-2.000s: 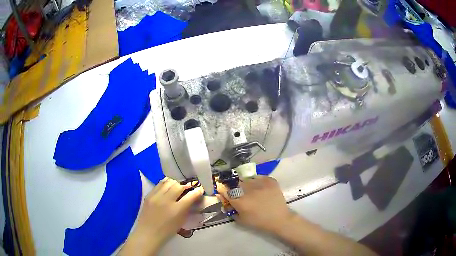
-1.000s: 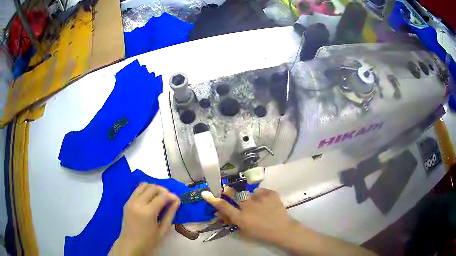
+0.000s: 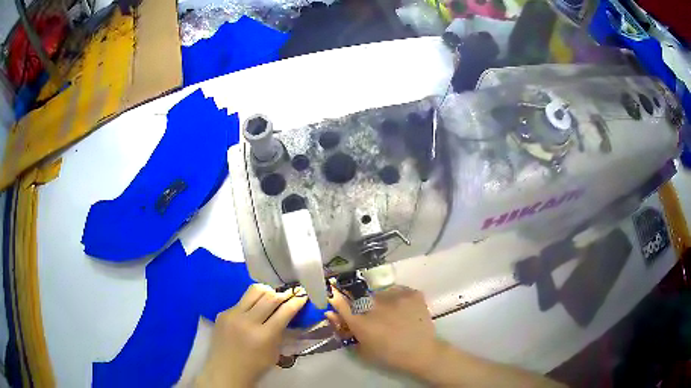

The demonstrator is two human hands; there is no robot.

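A blue cut panel (image 3: 220,285) lies partly under the left end of the sewing machine head (image 3: 341,136). My left hand (image 3: 250,333) pinches its near part left of the needle area, with something thin and dark at the fingertips. My right hand (image 3: 394,326) is at the needle area, its index finger and thumb beside the presser foot. Metal scissor blades (image 3: 322,343) stick out to the left from under my right hand. My fingers and the machine head hide the panel's label and most of the needle.
A blue panel stack (image 3: 155,186) with a small dark label (image 3: 171,197) lies left of the machine. Cardboard (image 3: 155,57) is at the far left, more blue cloth (image 3: 235,51) behind the table. A black-and-white card (image 3: 650,233) lies at the right.
My left hand has moved right and closed at the panel beside the needle. The dark label seen there a second ago is now hidden. The scissor blades have shifted slightly.
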